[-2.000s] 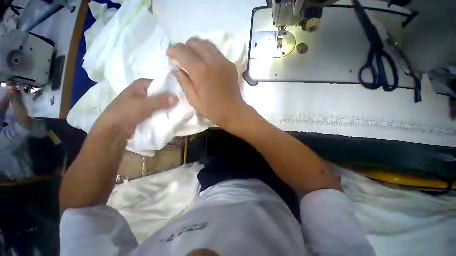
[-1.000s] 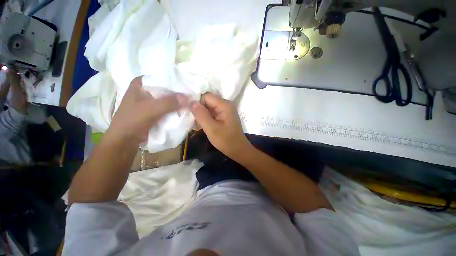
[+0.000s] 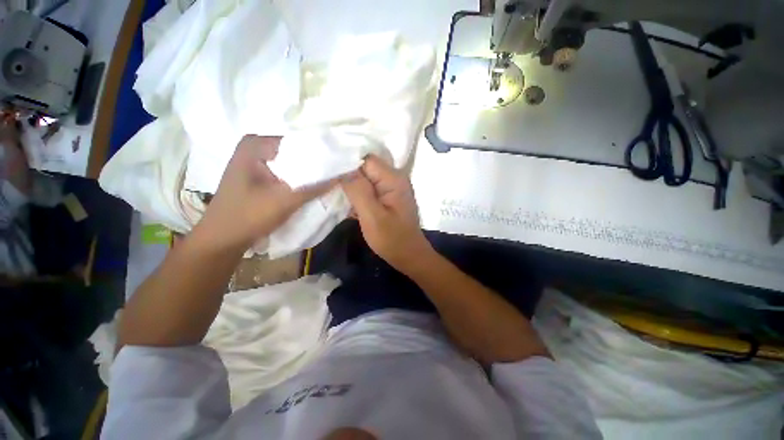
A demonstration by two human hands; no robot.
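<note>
A white garment (image 3: 232,82) lies heaped on the white table, left of the needle, and hangs over the front edge. My left hand (image 3: 258,193) holds part of the cloth, with the thumb stretched toward my right hand. My right hand (image 3: 382,202) pinches a fold of the cloth between thumb and fingers, close to the left thumb tip. The exact edge in the fingers is too small and blurred to name. The presser foot and needle (image 3: 497,73) stand under the lamp at the upper right, apart from both hands and the cloth.
Black-handled shears (image 3: 658,129) and a slim metal tool (image 3: 701,129) lie right of the needle on the bed plate (image 3: 559,120). A printed ruler (image 3: 584,228) runs along the front edge. White cloth lies below the table. Another machine (image 3: 34,73) and part of a person are at far left.
Both hands have come lower and closer together at the cloth. The right hand has gone from lying over the cloth to pinching a fold. The left thumb now reaches further right.
</note>
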